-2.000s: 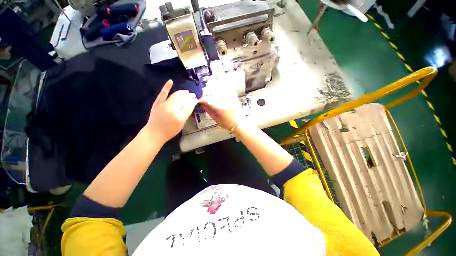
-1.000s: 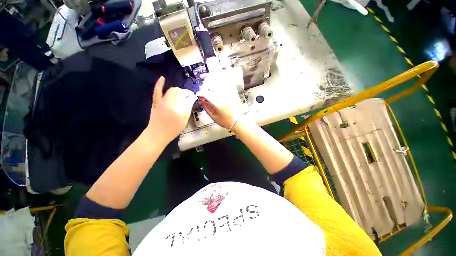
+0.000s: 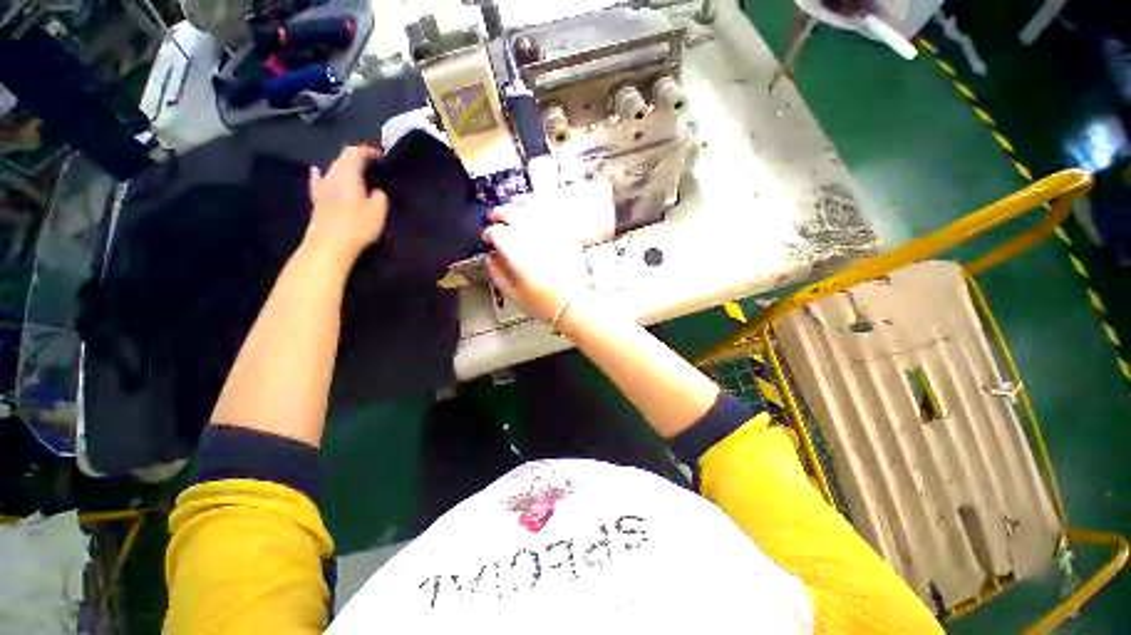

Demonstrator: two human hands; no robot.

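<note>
The dark garment (image 3: 236, 273) drapes over the dark-covered left side surface and reaches the needle area of the off-white overlock machine (image 3: 466, 109). My left hand (image 3: 347, 202) is on the dark cloth left of the machine head, thumb and fingers bent around some of it. My right hand (image 3: 527, 263) is at the front of the needle area, fingertips on the cloth edge beside the presser foot (image 3: 502, 189). Bright glare washes out part of the right hand. The cloth under the machine head is hidden.
A tray (image 3: 360, 62) with dark navy and red items stands at the upper left. A work cart (image 3: 918, 409) with a yellow tubular frame and beige slatted top stands at the right, near the table corner. Pale cloth (image 3: 44, 577) lies at the lower left.
My left hand has moved from the needle area up and left onto the cloth. My right hand stays by the needle, its fingers more spread. The cloth beside the machine head has shifted.
</note>
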